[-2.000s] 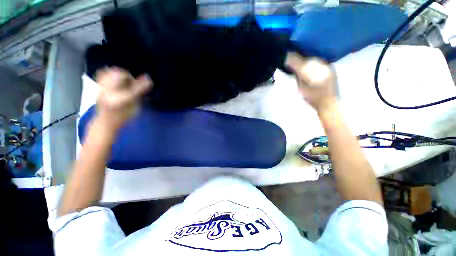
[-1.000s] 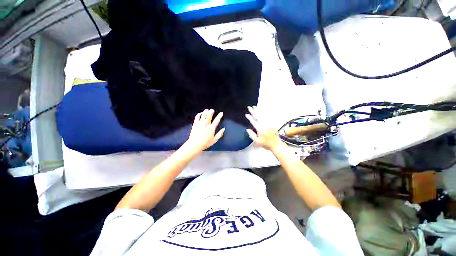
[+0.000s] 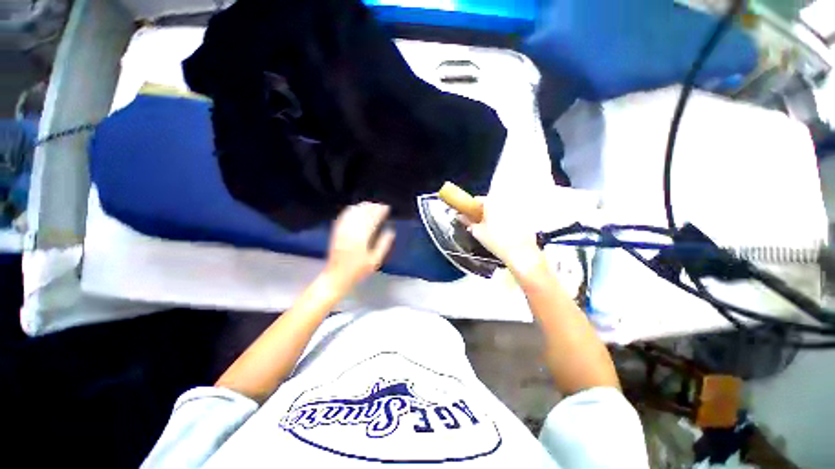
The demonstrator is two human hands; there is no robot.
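Observation:
A large limp black garment (image 3: 339,119) lies over the dark-blue padded arm (image 3: 156,174) and reaches back past the top of the picture. My right hand (image 3: 499,229) grips the tan handle of the steam iron (image 3: 449,234). The iron's pointed silver sole is at the right end of the pad, beside the garment's near edge. My left hand (image 3: 359,240) is at the near edge of the garment, over the pad, slightly blurred. Its fingers are bent and apart from the thumb, and no held thing shows in it.
Black hoses (image 3: 705,252) trail from the iron to the right over the white table (image 3: 732,165), and one loops upward. A blue padded surface (image 3: 632,46) lies at the back right. A pale upright panel (image 3: 69,137) stands at the left edge.
The iron has moved left from the table's right part to the pad's end, now in my right hand. My left hand has stayed near the garment's edge, and its fingers have bent. The view has shifted.

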